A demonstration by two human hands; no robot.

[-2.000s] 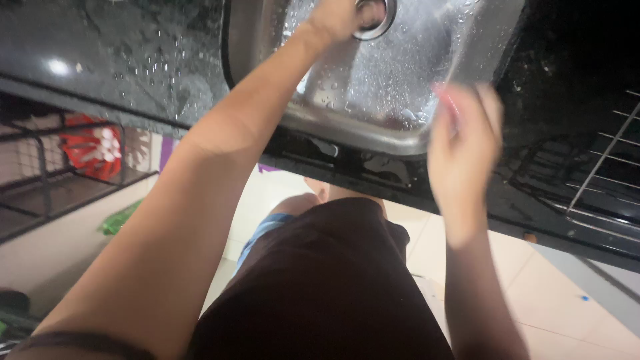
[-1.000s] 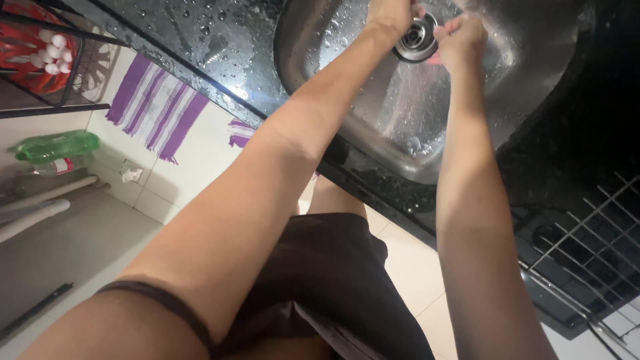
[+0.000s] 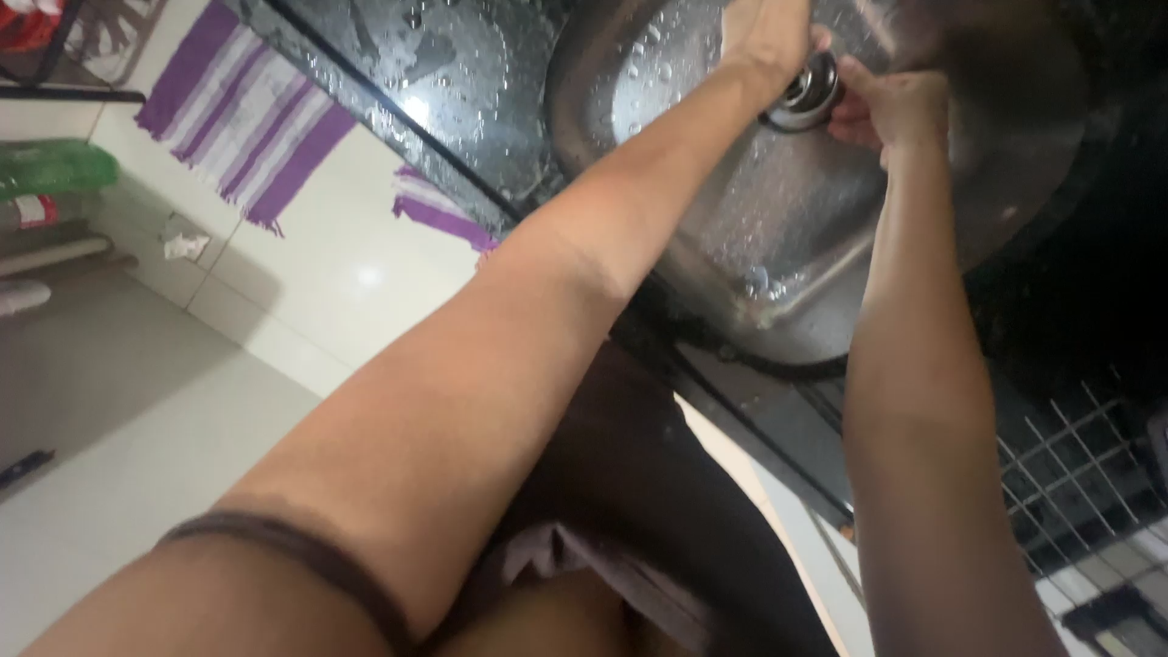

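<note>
A stainless steel sink basin (image 3: 776, 201), wet with drops, is set in a dark stone countertop. Near its upper middle is the round metal drain fitting (image 3: 807, 96). At the left edge of this fitting is my left hand (image 3: 771, 35), partly cut off by the top of the view; whether its fingers grip anything is hidden. My right hand (image 3: 899, 105) is at the fitting's right side, thumb and fingers spread and nothing visible between them. Its fingertips are close to the metal rim; contact cannot be made out.
The wet countertop (image 3: 456, 100) runs left of the basin. Purple and white striped cloths (image 3: 246, 119) hang beyond its edge. A green plastic bottle (image 3: 55, 167) lies at the far left. A metal wire rack (image 3: 1077, 456) stands at the lower right.
My right hand has moved from the basin's right edge, two seconds ago, to beside the drain fitting. My left hand has stayed near the fitting. The view has turned and shifted left.
</note>
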